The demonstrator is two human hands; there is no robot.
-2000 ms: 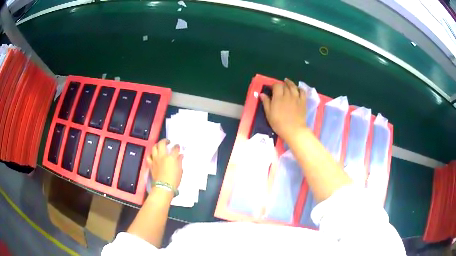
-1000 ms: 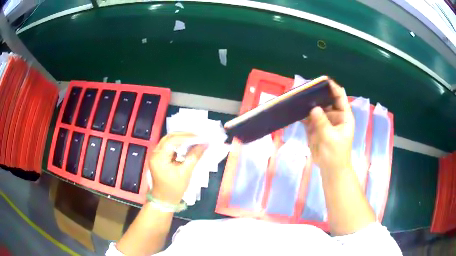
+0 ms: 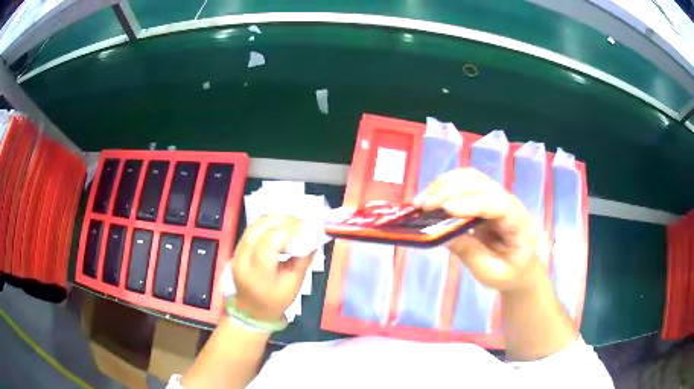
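My right hand (image 3: 495, 228) grips a black phone (image 3: 403, 226) by its right end, above the right tray. The phone lies nearly level, showing an orange edge and red-and-white film on its upper face. My left hand (image 3: 268, 262) holds a white bag (image 3: 308, 232) at the phone's left end; whether the phone's tip is inside is hard to tell. A pile of white bags (image 3: 275, 199) lies under and behind my left hand. The right red tray (image 3: 370, 140) holds bagged phones (image 3: 368, 283); its top-left pocket has only a white slip (image 3: 389, 166).
A red tray of bare black phones (image 3: 169, 156) lies left of the bags. Red tray stacks stand at the left (image 3: 38, 205) and right (image 3: 679, 281) edges. Scraps (image 3: 323, 100) and a small ring (image 3: 470, 70) lie on the green bench. Cardboard boxes (image 3: 118, 342) are below.
My right hand has taken the phone from the right tray's top-left pocket and turned its film side up. My left hand has lifted a bag from the pile to the phone's end.
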